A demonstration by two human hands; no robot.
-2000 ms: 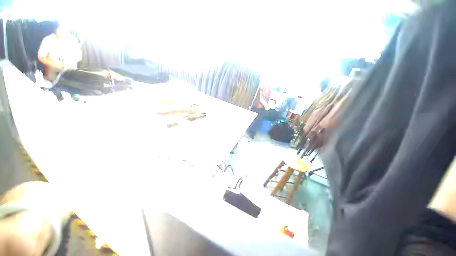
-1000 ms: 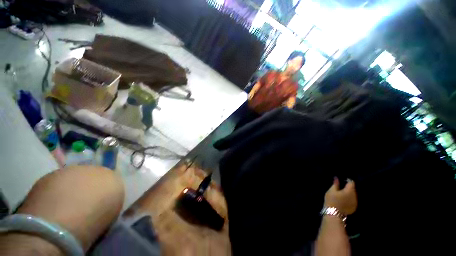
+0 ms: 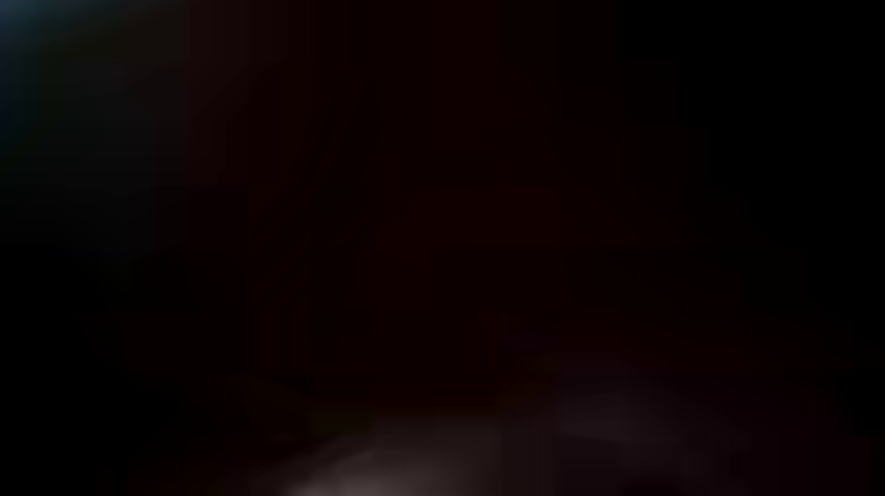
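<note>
The head view is almost wholly black. Something dark covers or lies very close to the camera, and I cannot tell what it is. Neither my left hand nor my right hand can be made out. No jacket, cloth edge or tool can be told apart in the dark.
A dim, blurred pale patch (image 3: 388, 470) shows at the bottom middle. A faint bluish glow (image 3: 29, 19) shows at the top left corner. Nothing else can be made out.
The view has gone from the bright workshop to near black. The table, the dark garments, the person in red, my left arm and my right hand no longer show.
</note>
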